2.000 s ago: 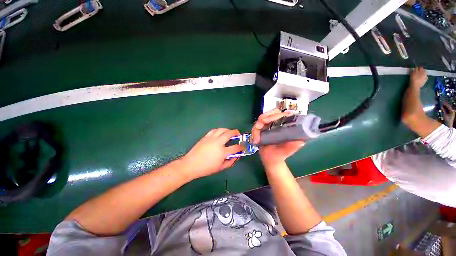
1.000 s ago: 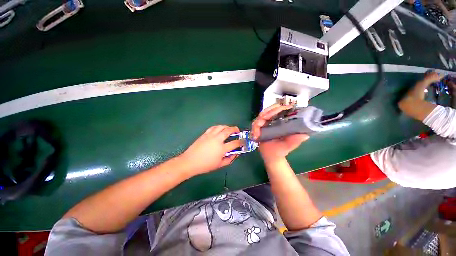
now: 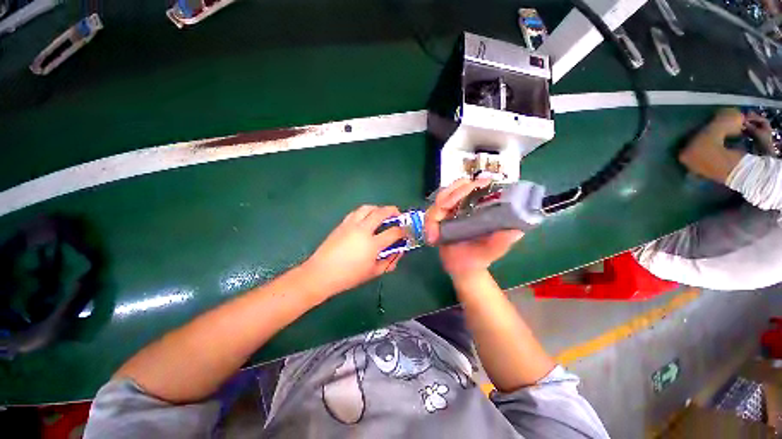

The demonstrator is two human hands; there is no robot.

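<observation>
My left hand grips a small pale loop-shaped device housing with a blue-and-white end above the green bench. The fingers cover much of the loop. My right hand is closed around a thick grey electric screwdriver, which lies nearly level with its tip end toward the housing's blue end. The bit and any screw are hidden by the fingers. The white-and-dark screw feeder stands just beyond my right hand, its metallic pickup point facing me.
A black cable arcs from the screwdriver's rear. A coiled black cable lies at left. Beyond the metal rail, loop units lie on the belt. A white post stands behind the feeder. A neighbour's arms are at right.
The loop units on the belt have shifted left, and another has appeared beside the post. The screwdriver tilts slightly differently and its tip end has drawn a little off the housing. The neighbour's hands have moved.
</observation>
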